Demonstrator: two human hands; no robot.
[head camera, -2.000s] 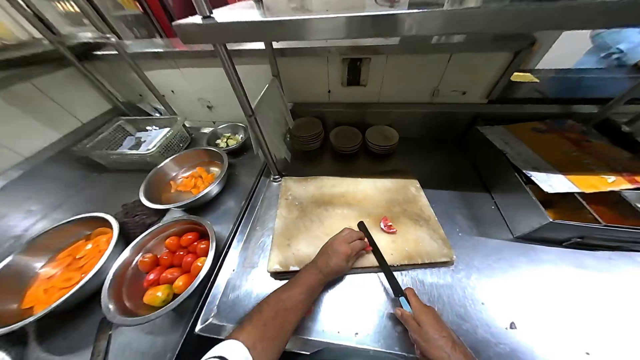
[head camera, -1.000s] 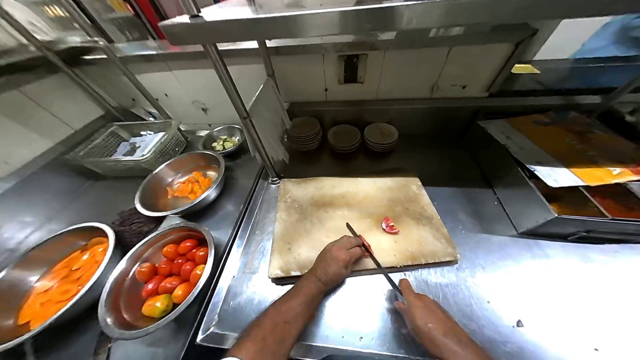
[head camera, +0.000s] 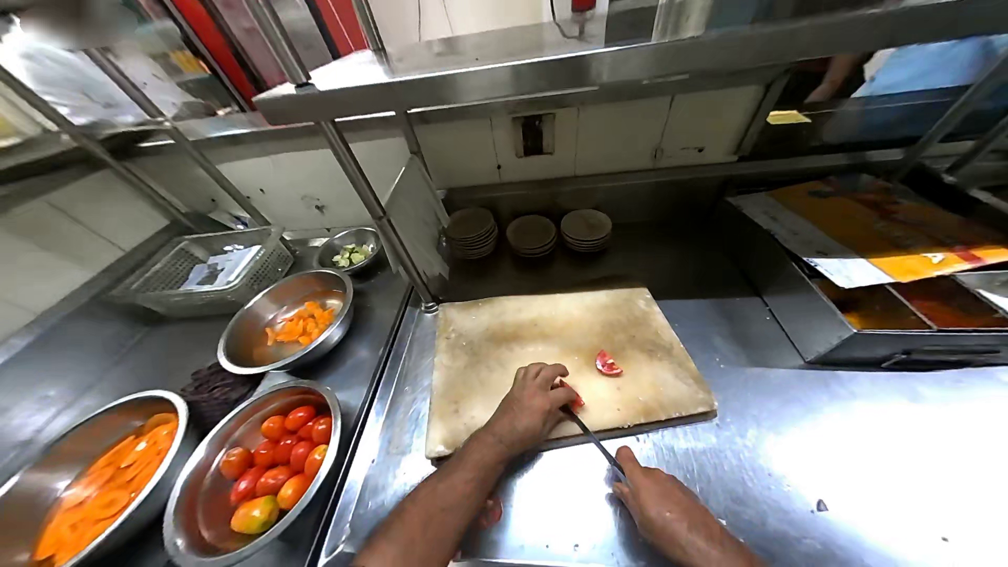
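My left hand (head camera: 531, 402) holds a piece of tomato (head camera: 573, 396) down near the front of the worn cutting board (head camera: 504, 331). In my right hand (head camera: 657, 504) is the handle of a knife (head camera: 594, 441); its blade slants up and left over the board's front edge, the tip hidden at my left fingers. A cut tomato piece (head camera: 607, 363) lies on the board to the right of my left hand. Left of the board, whole tomatoes (head camera: 276, 461) sit in a steel bowl (head camera: 183, 490).
Steel bowls with orange slices (head camera: 110, 480), orange chunks (head camera: 302, 323) and pale green pieces (head camera: 351, 254) stand at left, beside a plastic basket (head camera: 150, 276). Stacked plates (head camera: 531, 234) stand behind the board. A steel container (head camera: 843, 339) is at right; a shelf (head camera: 630, 71) runs overhead.
The knife blade has turned between frames and its tip is now hidden by my left fingers. My left hand remains at the board's front part; the separate tomato piece has stayed on the board.
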